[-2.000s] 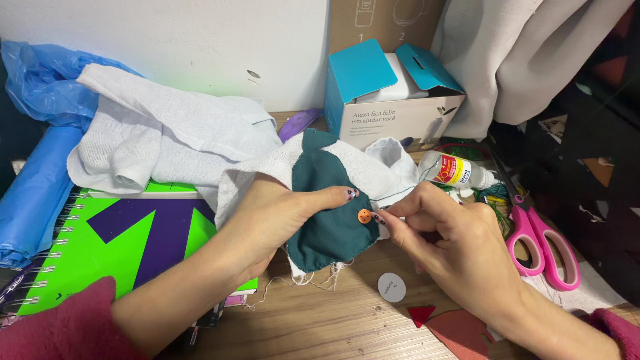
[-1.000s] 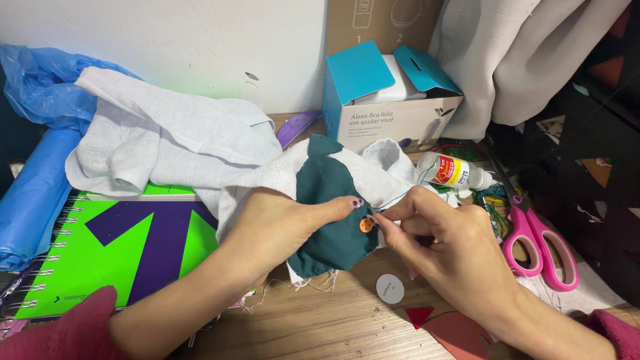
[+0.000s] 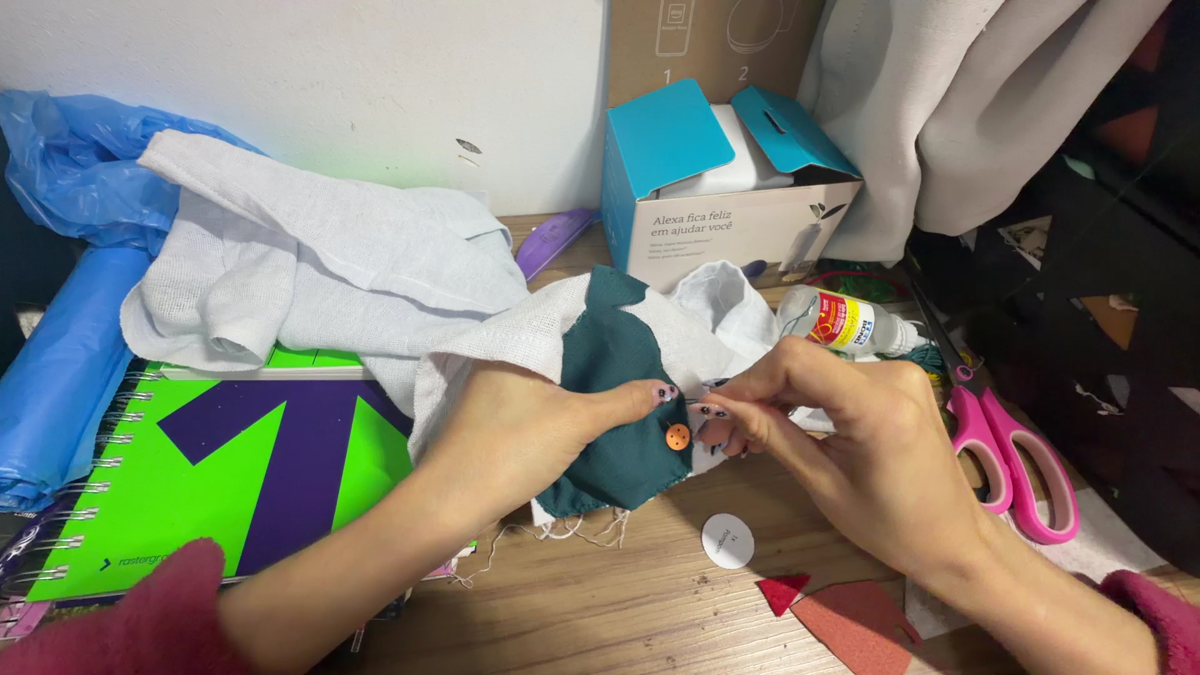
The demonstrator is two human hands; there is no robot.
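Note:
A dark green fabric piece (image 3: 609, 412) lies on white woven cloth (image 3: 487, 342), whose lower edge is frayed. My left hand (image 3: 534, 422) grips both, thumb on the green fabric and the other fingers hidden behind the cloth. An orange button (image 3: 677, 436) sits on the green fabric near its right edge, just below my left thumb tip. At that edge my right hand (image 3: 825, 431) pinches a thin, dark item between thumb and forefinger; it looks like a sewing needle, mostly hidden by the fingertips.
Pink-handled scissors (image 3: 1017, 459) and a glue bottle (image 3: 844, 321) lie at the right. Behind stands an opened cardboard box (image 3: 741, 225). A spiral notebook (image 3: 234, 469) and blue plastic roll (image 3: 66, 366) are at left. A white paper disc (image 3: 727, 541) and red felt triangle (image 3: 782, 592) lie in front.
My left thumb has shifted from beside the button to above it. My right fingertips have stayed close to the fabric's right edge.

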